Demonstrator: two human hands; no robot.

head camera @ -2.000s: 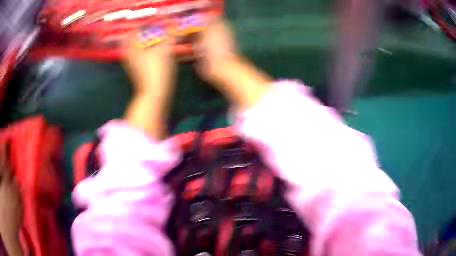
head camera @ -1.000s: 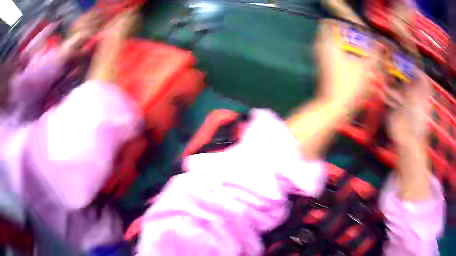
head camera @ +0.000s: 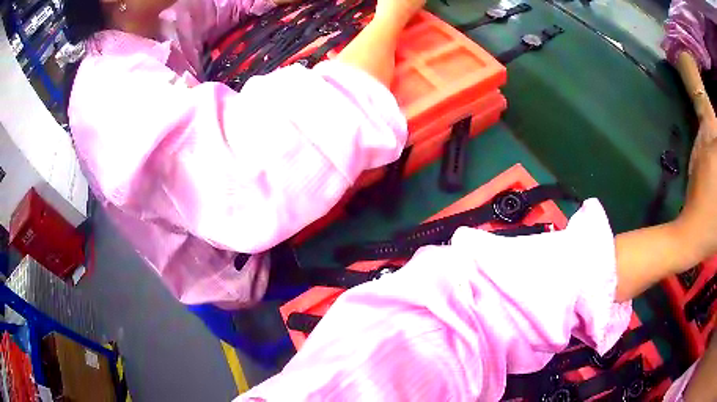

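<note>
My left arm reaches across the picture. My left hand [head camera: 701,195] is cut off by the right edge, so its fingers and anything in them are hidden. My right hand is out of the picture; only a bit of pink sleeve shows at the bottom right. Under my left sleeve lies a red tray [head camera: 509,179] holding smartwatches with open black straps. One watch [head camera: 511,206] lies back up near the tray's far corner. More watches [head camera: 557,390] show below my sleeve, partly covered.
At the left a neighbouring worker [head camera: 259,149] leans over stacked red trays [head camera: 448,67] with black straps hanging out. Loose watches [head camera: 531,41] lie on the green surface [head camera: 590,102] beyond. Another person's arm [head camera: 693,82] shows at upper right. A red tray [head camera: 682,314] stands at the right edge.
The view has swung left, bringing the neighbour and stacked trays inward. My hands and the two lit watches they held have moved right, towards or past the edge; the watches are out of view.
</note>
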